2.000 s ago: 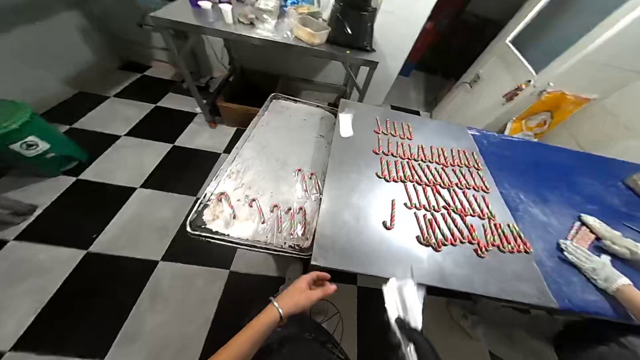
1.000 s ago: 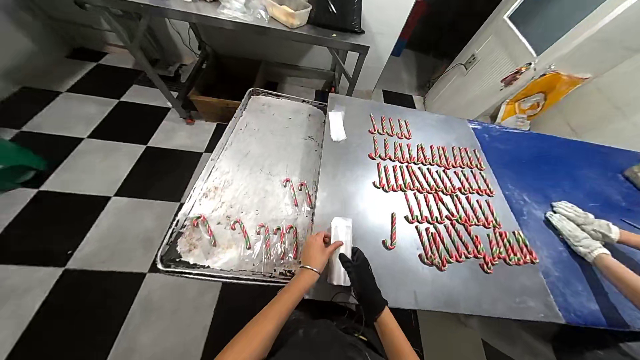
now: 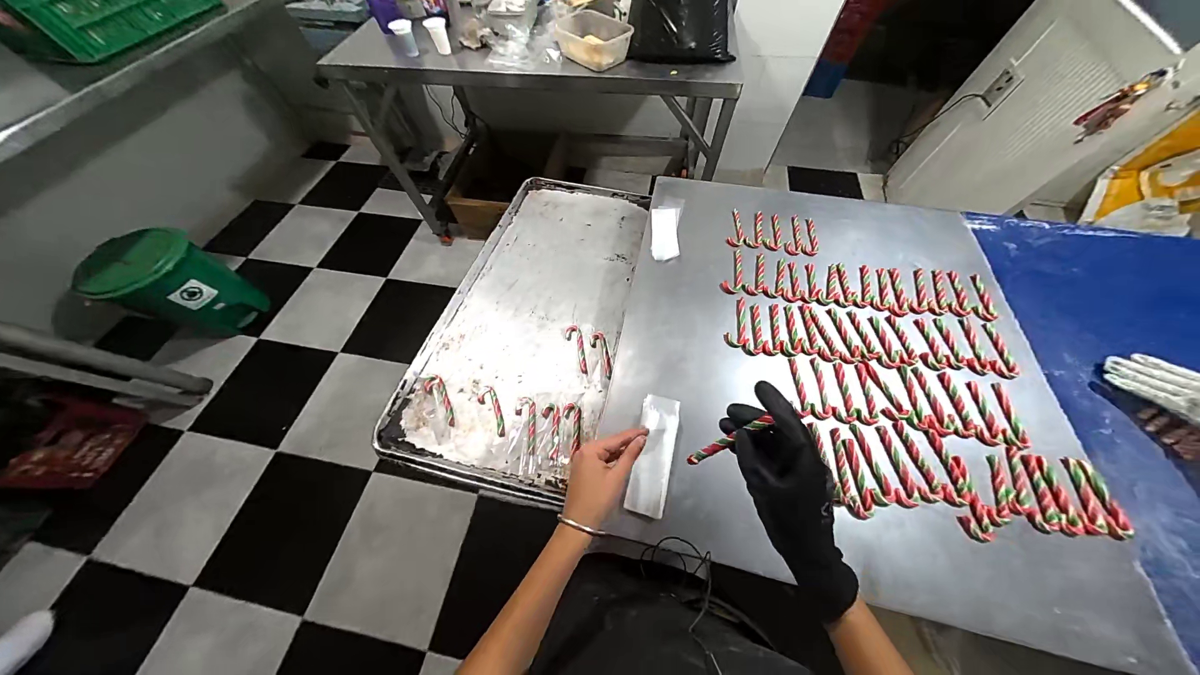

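Note:
My left hand, bare with a bangle at the wrist, pinches the upper left edge of a stack of clear plastic sleeves on the metal table. To its right, my right hand in a black glove holds one red, green and white candy cane, tilted above the tabletop. Rows of unwrapped candy canes lie to the right and beyond. Several candy canes in clear wrappers lie on the metal tray at the left. A smaller white stack of sleeves lies at the table's far left corner.
A co-worker's gloved hand is over the blue surface at the right. A back table holds cups, a plastic tub and a black bag. A green bin stands on the checkered floor at the left.
The lone candy cane that lay left of the rows has been picked up by my right hand, which moved right from the sleeves. My left hand stays at the sleeves, now lying on the table.

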